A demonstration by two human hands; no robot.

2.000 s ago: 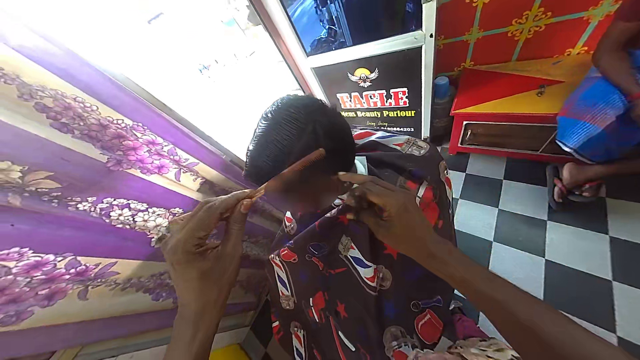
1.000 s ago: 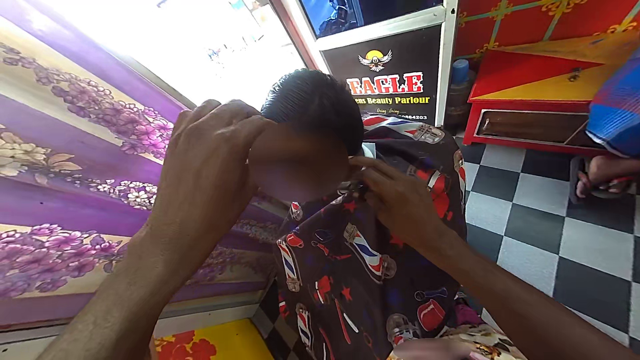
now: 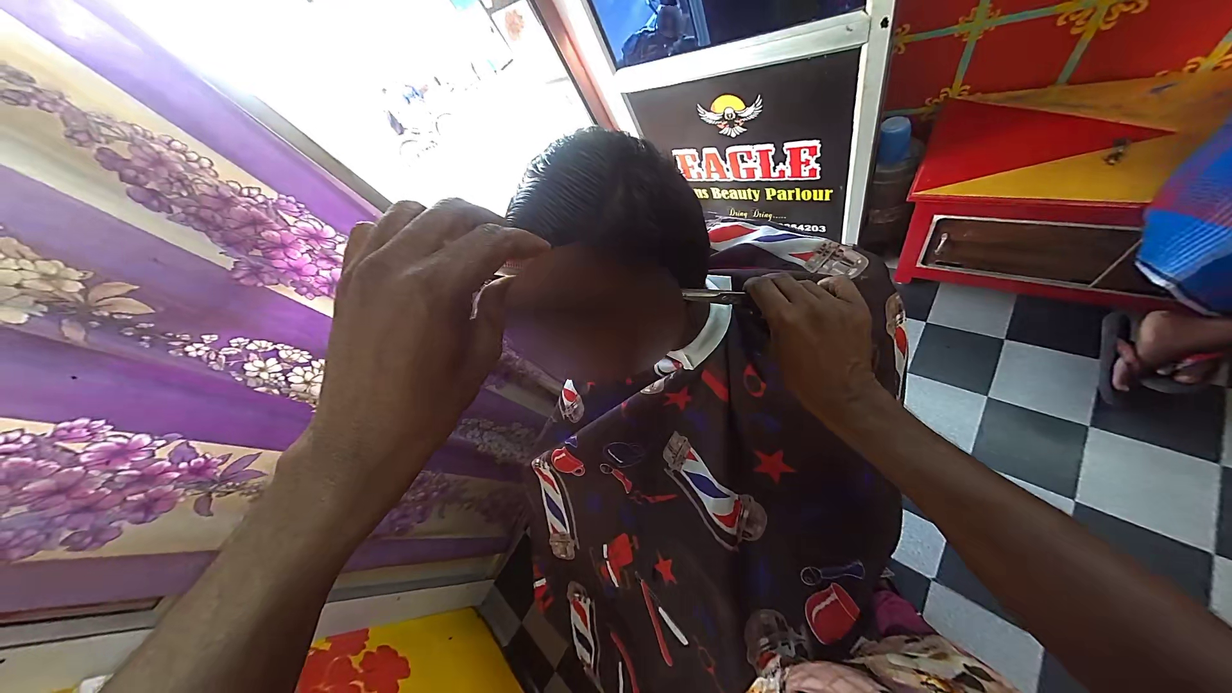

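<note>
A seated person with dark, combed hair (image 3: 616,192) wears a dark barber's cape (image 3: 693,520) printed with barber poles and stars, over a white neck strip (image 3: 707,332). At one side of the head, my left hand (image 3: 414,298) pinches a reddish comb (image 3: 520,265), mostly hidden behind my fingers. On the other side, my right hand (image 3: 813,332) holds scissors (image 3: 710,295), their blades pointing to the hair beside the ear. The scissor handles are hidden in my fingers.
A purple floral curtain (image 3: 221,385) hangs at the left. Behind the head stands a framed door with a black sign panel (image 3: 760,144). A red and yellow cabinet (image 3: 1039,154) and another person's sandalled foot (image 3: 1169,351) are at the right, over a checkered floor (image 3: 1039,375).
The comb, held across the front of the head two seconds ago, is now at the side of the head. My left hand has risen. My right hand stays on its side, with the scissor blades now visible.
</note>
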